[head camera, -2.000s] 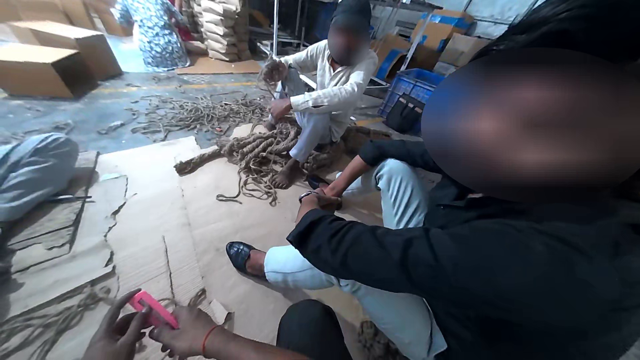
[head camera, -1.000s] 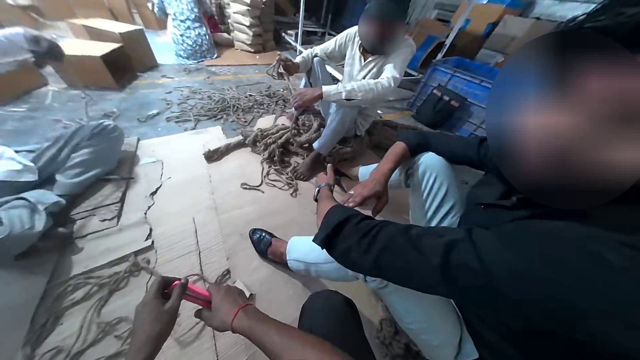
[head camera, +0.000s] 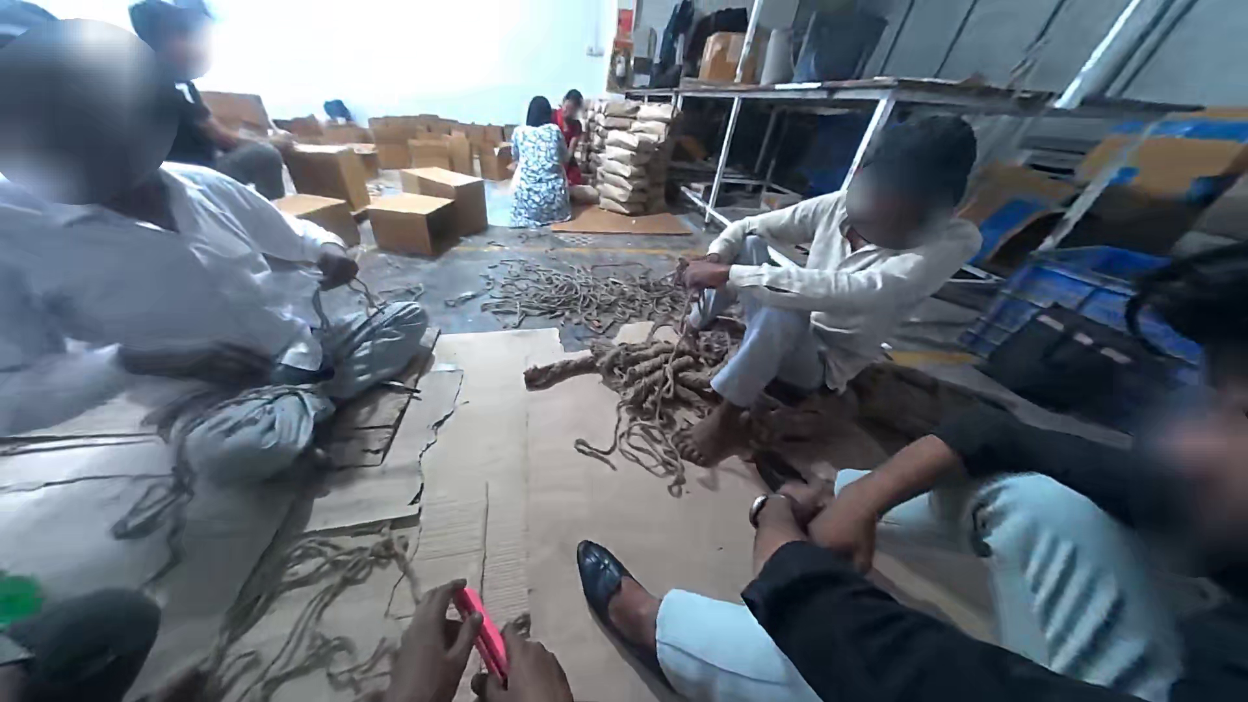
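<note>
A bright pink object, long and narrow, is held between my two hands at the bottom of the view; its exact kind cannot be told. My left hand pinches its upper left side with thumb and fingers. On its lower end closes my right hand. Loose strands of brown rope lie on the cardboard to the left of my hands. Farther ahead, a heap of thick brown rope rests beside the bare foot of a seated co-worker, whose hands hold a strand.
Flattened cardboard covers the floor. A co-worker in black sits close on my right, one shoe near my hands; another in white handles rope at left. Beyond are a rope pile, cartons, stacked sacks and a blue crate.
The view has swung left, bringing the co-worker in white into fuller sight. My hands still hold the pink object, which now points more steeply down the view.
</note>
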